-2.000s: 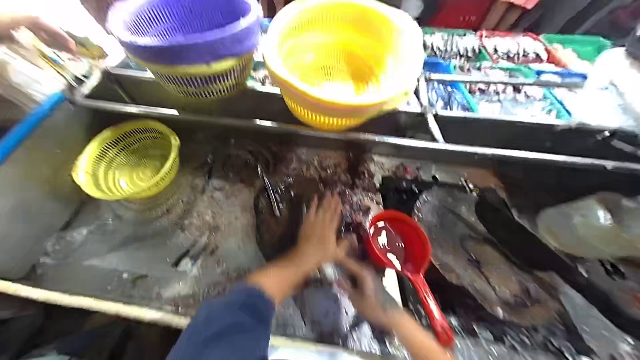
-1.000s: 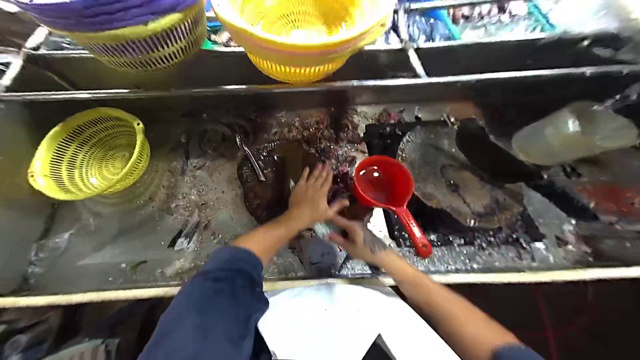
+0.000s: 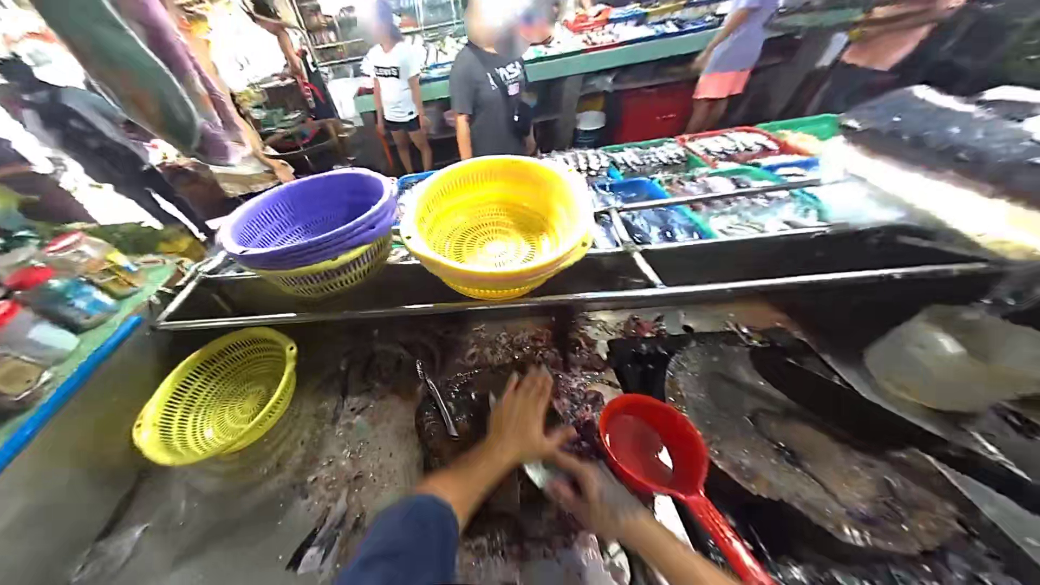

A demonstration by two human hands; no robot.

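My left hand [image 3: 524,418] lies flat, fingers apart, on something dark and wet on a dark block [image 3: 479,406] in the metal trough. My right hand [image 3: 597,496] is just below it to the right, blurred, near a pale, shiny thing [image 3: 536,474]; whether it grips that is unclear. A metal tool with a slim handle [image 3: 437,398] rests on the dark block left of my left hand. Dark red scraps [image 3: 520,345] lie beyond the hands. A red plastic dipper [image 3: 654,443] holding liquid stands right of my hands, its handle toward me.
A yellow-green plastic basket [image 3: 219,398] sits in the trough at left. Stacked purple baskets [image 3: 313,219] and yellow baskets [image 3: 497,227] stand on the back rail. A round wooden board [image 3: 804,447] and a cloudy plastic container [image 3: 951,357] are at right. People stand beyond trays of fish [image 3: 731,146].
The view has tilted up, now showing people and stalls beyond the trough. Both hands remain close together over the dark block, and the dipper is still beside them.
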